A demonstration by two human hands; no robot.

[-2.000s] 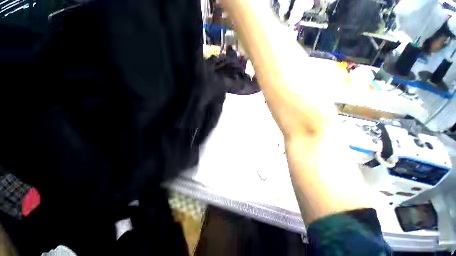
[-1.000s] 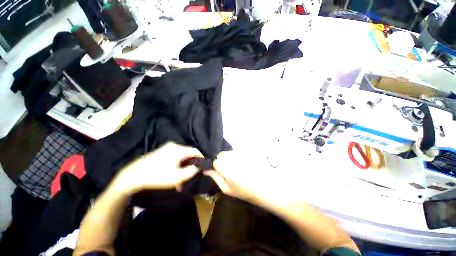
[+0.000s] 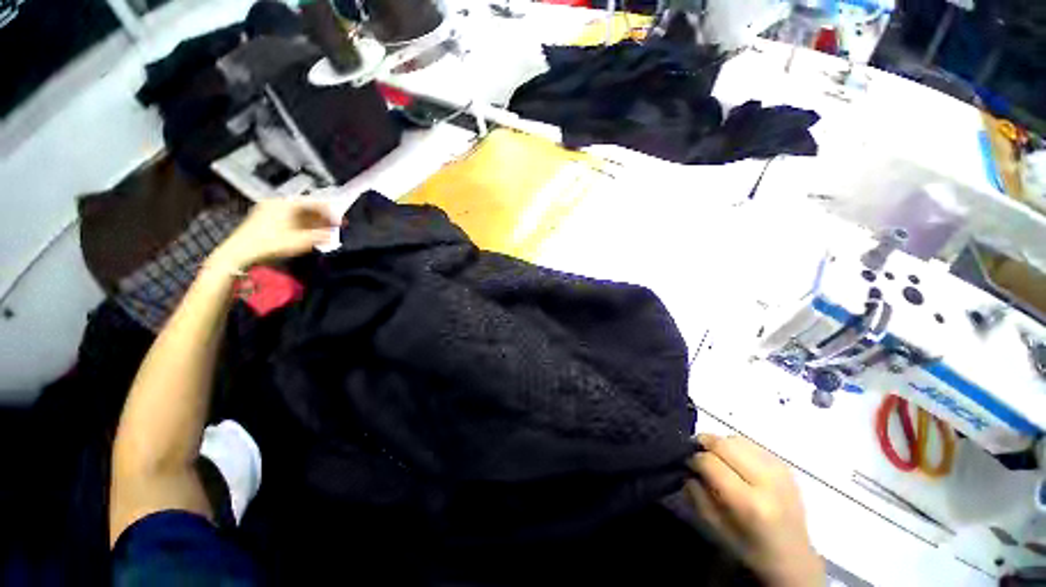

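A large black garment (image 3: 493, 367) is spread between my hands over the table's front edge and my lap. Its middle has a rough, textured area. My left hand (image 3: 281, 235) grips its upper left end, where a small white piece (image 3: 330, 239) shows at the fingers. My right hand (image 3: 746, 493) pinches the garment's right edge near the table front. The garment's lower part is lost in dark shadow.
The white sewing machine (image 3: 906, 333) stands at right, with red and orange-handled scissors (image 3: 914, 436) beside it. A yellow sheet (image 3: 505, 189) lies behind the garment. More black cloth (image 3: 654, 103) lies at the back. Another machine (image 3: 327, 120) and dark clothes are at upper left.
My hands have moved apart from working close together at the garment. The garment is now spread wide between them, and the yellow sheet has come into view.
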